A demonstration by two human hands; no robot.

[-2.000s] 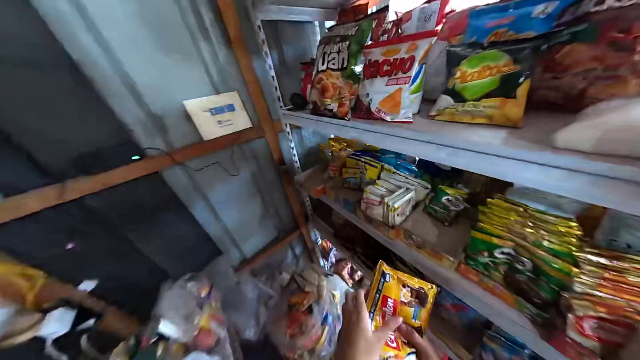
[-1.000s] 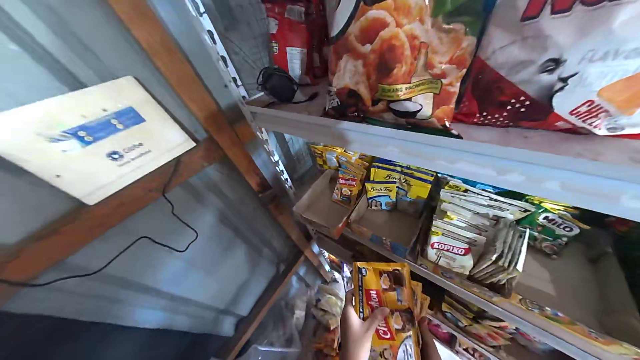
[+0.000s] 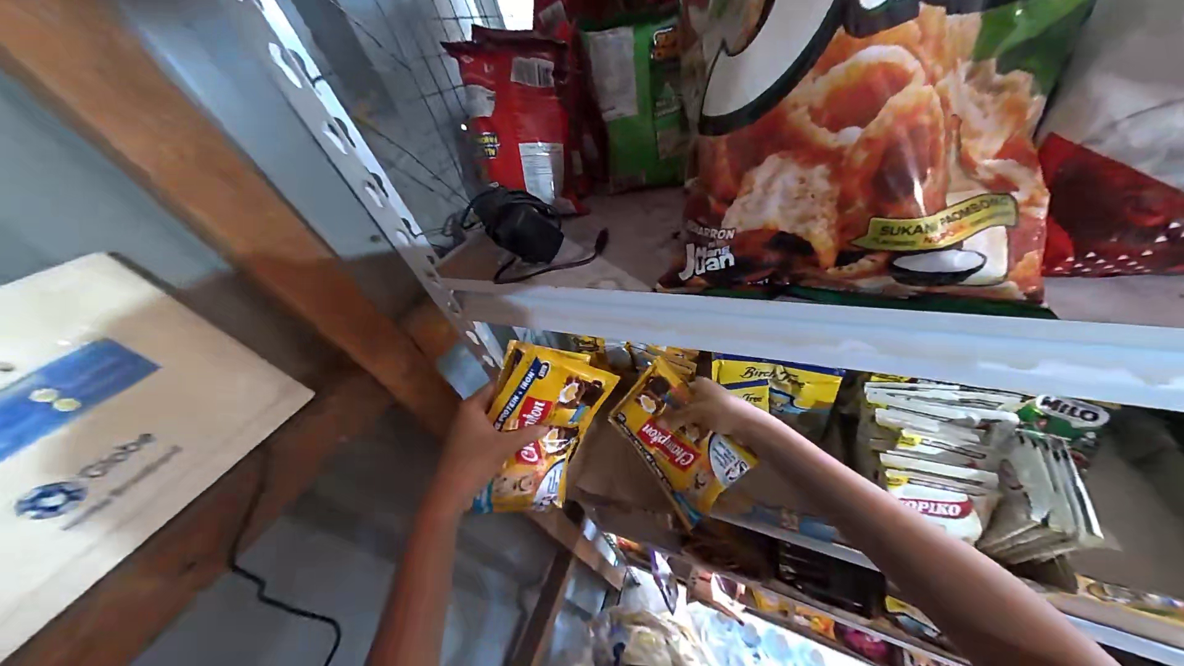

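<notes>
My left hand [image 3: 481,449] grips a small stack of yellow Champion drink sachets [image 3: 546,416] beside the perforated shelf post. My right hand [image 3: 708,412] is shut on another yellow Champion sachet [image 3: 680,444], held tilted over the leftmost cardboard tray [image 3: 610,481] on the middle shelf. More yellow packets lie behind it, partly hidden by my right hand. Yellow Birch Tree sachets [image 3: 805,384] stand just right of that hand. White Kopiko sachets [image 3: 934,462] and a green Milo pack [image 3: 1064,416] are farther right, beyond my right forearm.
The white upper shelf edge [image 3: 814,338] runs above my hands. On that shelf are a black adapter with its cable [image 3: 523,227], red packs [image 3: 523,120] and a large snack bag [image 3: 869,157]. At left are a perforated metal post [image 3: 361,166], wooden beams [image 3: 222,203] and a printed board [image 3: 120,444].
My hands have moved up from the lower edge to the middle shelf's left end. The yellow sachets, held together before, are now apart in two hands. The view is closer to the shelves.
</notes>
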